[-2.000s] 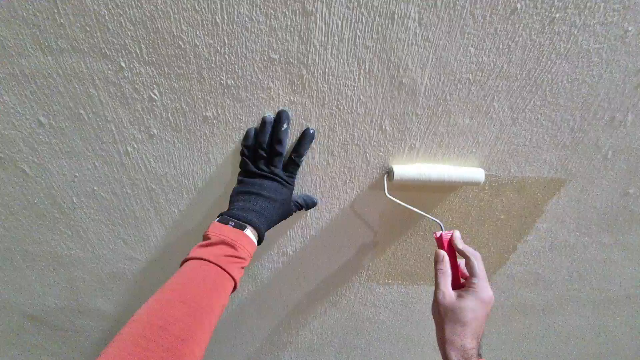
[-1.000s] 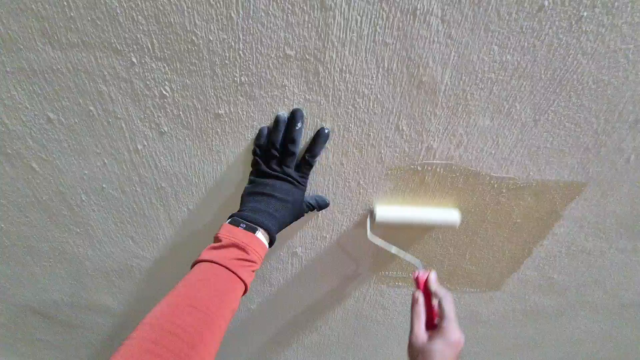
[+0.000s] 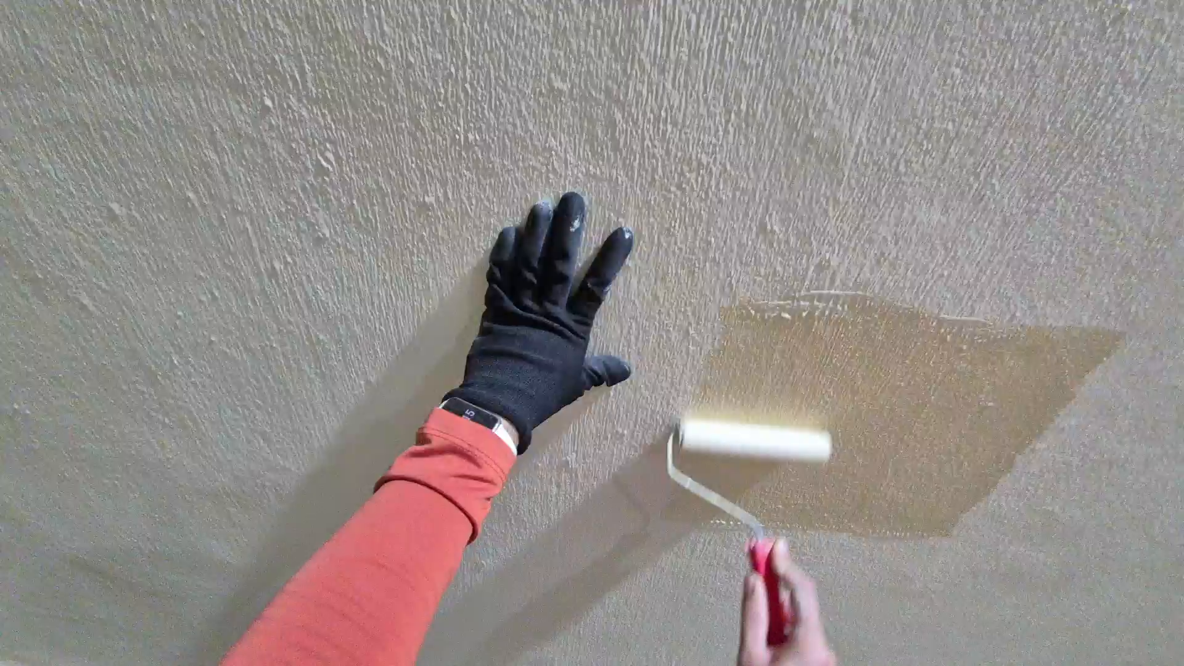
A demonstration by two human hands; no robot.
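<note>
My left hand, in a black glove with pale smudges on the fingertips, lies flat with spread fingers against a textured wall. It holds nothing. At the lower right, my bare right hand grips the red handle of a small paint roller. The roller's white sleeve lies level over the left part of a darker, wet-looking tan patch, and its wire frame bends down from the sleeve's left end to the handle.
Pale beige, ridged wall surface surrounds the patch on all sides. Thin whitish ridges run along the patch's top edge. Shadows of my arms fall down and to the left across the wall.
My right hand has moved the roller down and to the left from the patch's top edge. The dark patch now shows farther up on its left side. My left hand stays flat on the wall.
</note>
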